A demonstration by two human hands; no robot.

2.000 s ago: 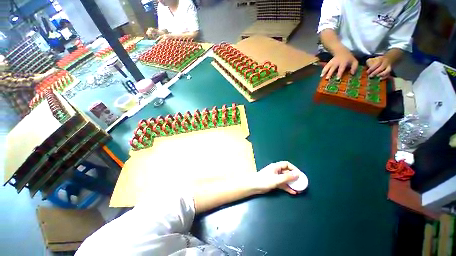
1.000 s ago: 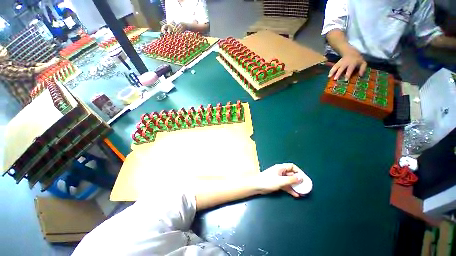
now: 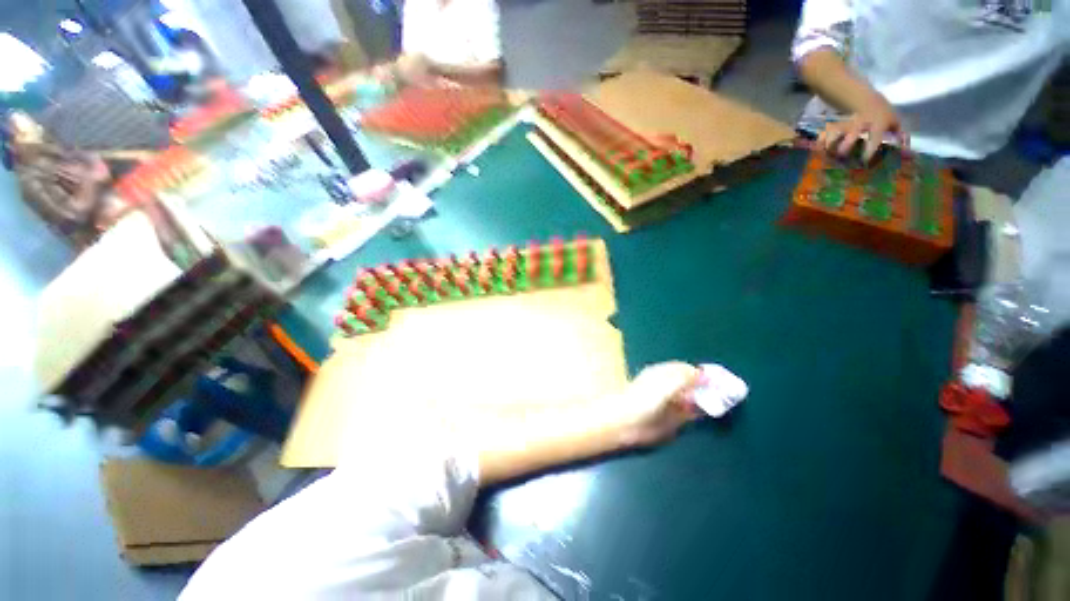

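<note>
My left hand (image 3: 666, 403) reaches in from the lower left over the green mat. It is shut on a small white round piece (image 3: 719, 391), pinched at the fingertips and blurred. A flat cardboard sheet (image 3: 469, 382) lies left of the hand, partly under my forearm. Rows of green circuit boards with red loops (image 3: 469, 276) stand along the sheet's far edge. My right hand is not in view.
A co-worker's hand (image 3: 862, 135) rests on an orange fixture with green boards (image 3: 874, 200). A loaded cardboard stack (image 3: 628, 164) stands at the far side, another (image 3: 153, 323) at left. A red knotted piece (image 3: 976, 407) lies at right by clear plastic.
My left hand has moved slightly up, and the white piece is now tilted. The camera view has shifted, moving the scene to the right. The co-worker's hand has moved on the fixture.
</note>
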